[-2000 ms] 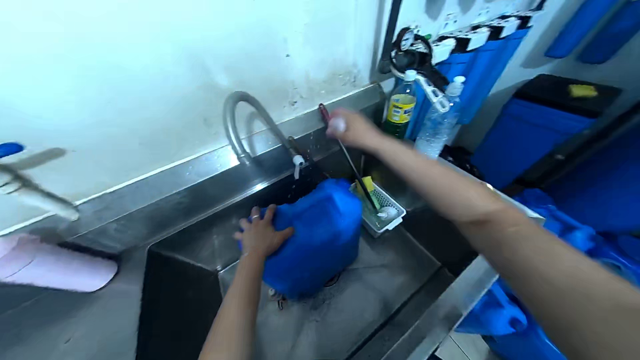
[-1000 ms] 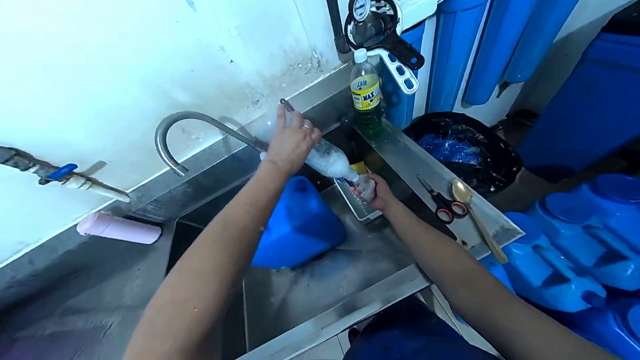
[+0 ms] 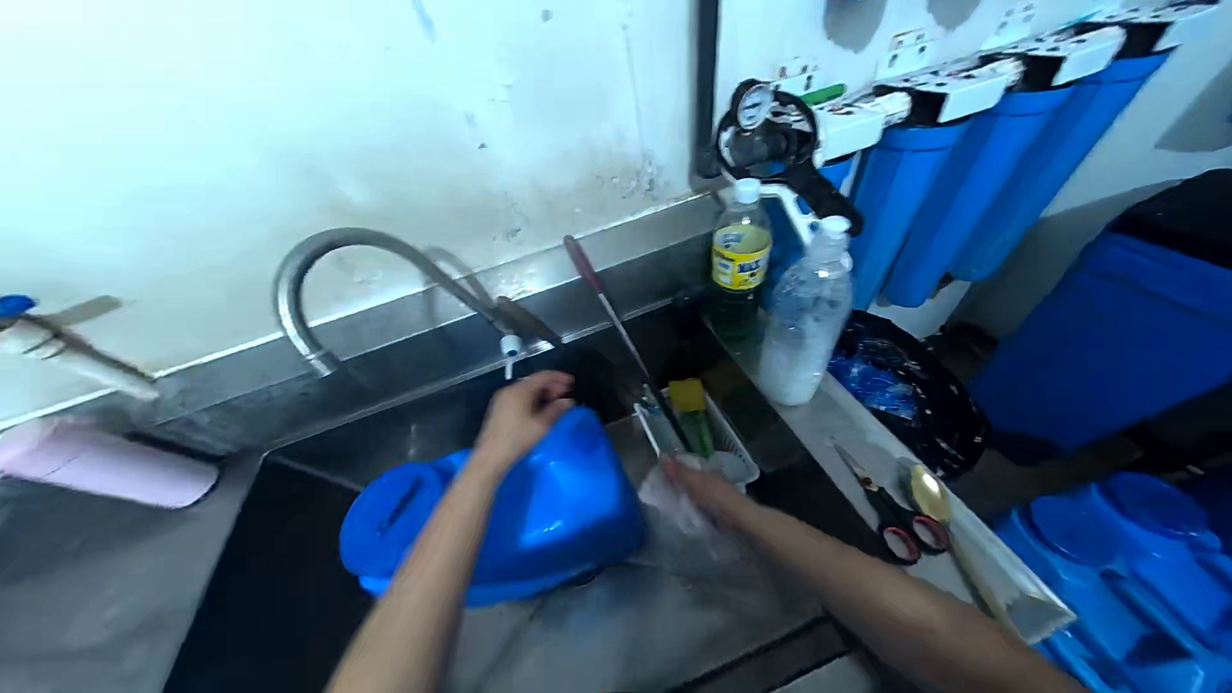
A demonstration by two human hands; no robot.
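Note:
A blue plastic container [image 3: 568, 491] lies in the metal sink [image 3: 616, 635]. Over its top edge is my left hand [image 3: 520, 414], its fingers loosely curled near the tap's white nozzle [image 3: 511, 346]; whether it touches the container is unclear. My right hand [image 3: 707, 491] grips a whitish, blurred cloth-like thing [image 3: 669, 496] beside a white basket [image 3: 736, 457]. In that basket sit a yellow-green sponge [image 3: 689, 397] and the lower end of a long rod with a red handle [image 3: 584, 265]. A clear bottle of whitish stuff [image 3: 808, 318] stands upright on the sink's ledge.
A curved metal faucet [image 3: 356, 241] arches over the sink's back left. A yellow-labelled bottle [image 3: 741, 255], scissors [image 3: 890, 515] and a spoon [image 3: 929, 496] are on the right ledge. A pink bottle [image 3: 106, 462] lies left. Blue containers [image 3: 1126, 568] and a black bag [image 3: 905, 395] are right.
The clear bottle, held in both hands one second ago, now stands on the right ledge. My hands have moved apart, and the right holds the whitish thing. The blue container is now tipped over.

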